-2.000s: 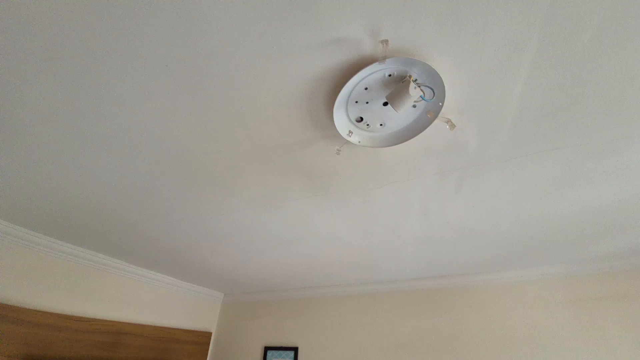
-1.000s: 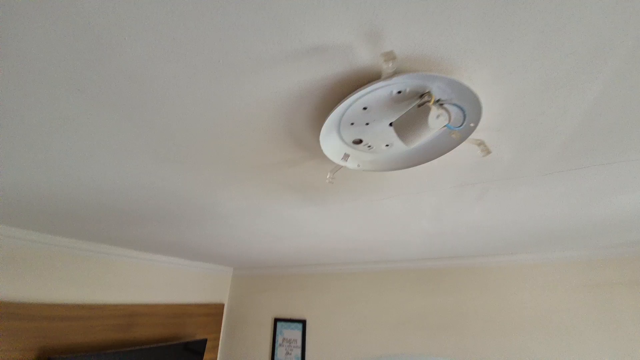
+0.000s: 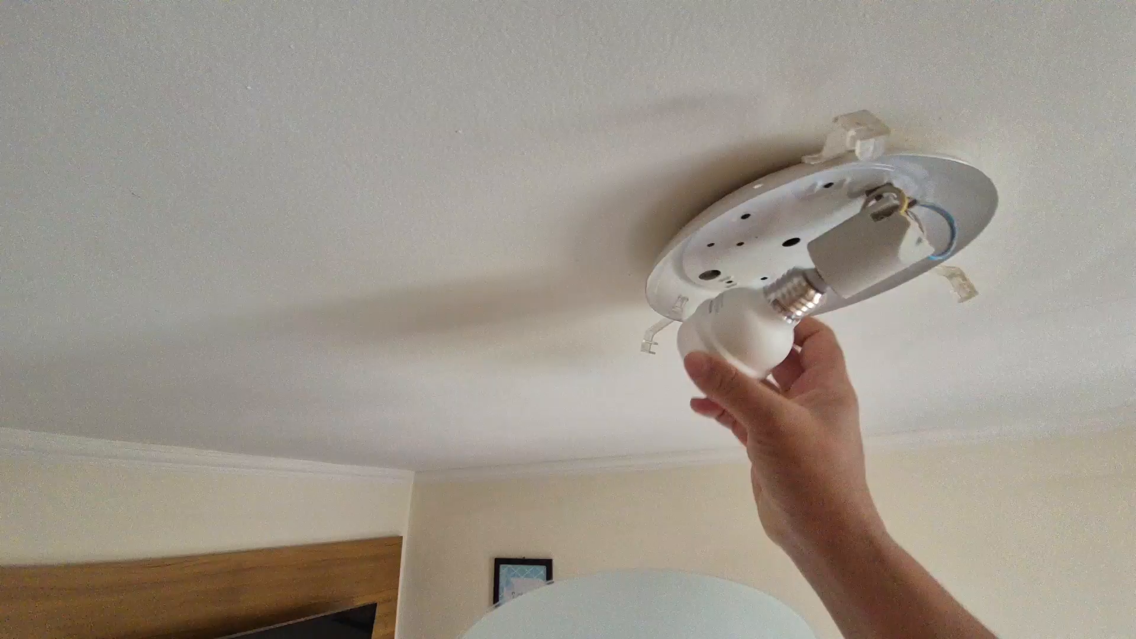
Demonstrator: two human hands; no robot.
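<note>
My right hand [image 3: 790, 417] comes up from the lower right and holds a white light bulb [image 3: 737, 333] by its round body. The bulb's metal screw base points up and right, close to the mouth of the white lamp socket [image 3: 865, 248]; whether the two touch cannot be told. That socket sits on a round white ceiling lamp base [image 3: 763, 222], with blue and yellow wires [image 3: 945, 231] at its far end. Clear plastic clips [image 3: 856, 138] stick out around the rim. My left hand is out of view.
A pale rounded disc or shade [image 3: 639, 608] rises at the bottom edge, below my hand. On the far wall hangs a small framed picture [image 3: 522, 579]. A wooden panel [image 3: 195, 586] with a dark screen [image 3: 311, 624] stands at the lower left.
My right hand has come into view with the bulb, up at the socket. The pale rounded thing at the bottom has also appeared. The lamp base looks nearer as the view has moved.
</note>
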